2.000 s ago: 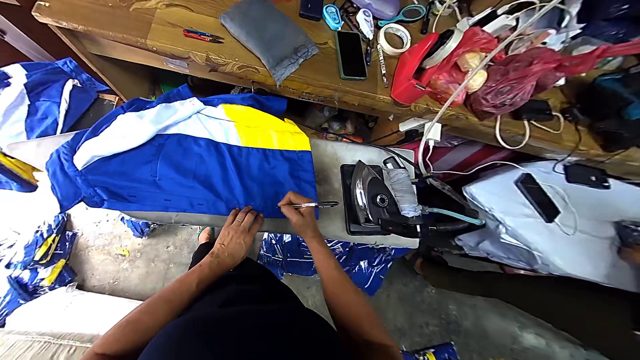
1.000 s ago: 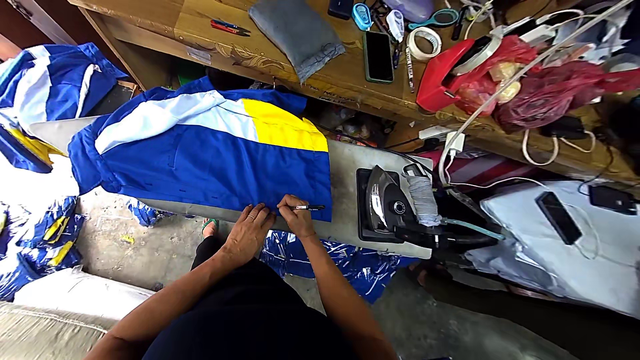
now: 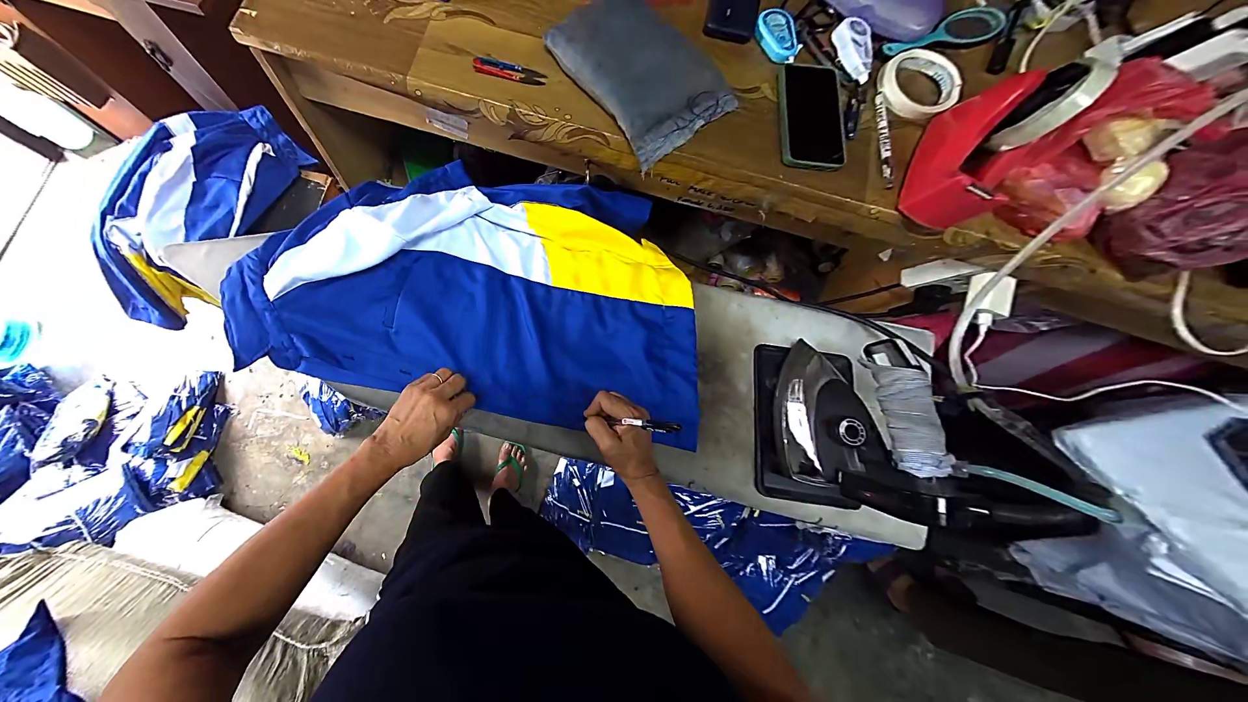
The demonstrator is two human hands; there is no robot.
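A blue shirt [image 3: 468,322] with white and yellow panels lies spread over an ironing board [image 3: 726,390]. On its near edge, left of the middle, rests my left hand [image 3: 429,409], fingers bent at the cloth; whether they pinch it I cannot tell. Farther right, my right hand [image 3: 621,434] holds a pen [image 3: 648,425] across its fingers, close to the shirt's lower right corner. A steam iron [image 3: 824,419] sits on a black rest pad at the right of the board, apart from both hands.
Behind the board stands a wooden table [image 3: 575,107] with a grey cushion [image 3: 634,73], a phone [image 3: 811,115], a tape roll [image 3: 919,84] and red plastic bags [image 3: 1092,146]. Another blue garment [image 3: 195,195] hangs at the board's left end. Packed clothes [image 3: 175,439] lie on the floor. Cables run beside the iron.
My left hand has moved left along the shirt's near edge, away from my right hand; the two were close together before. My right hand still holds the pen. The view has shifted.
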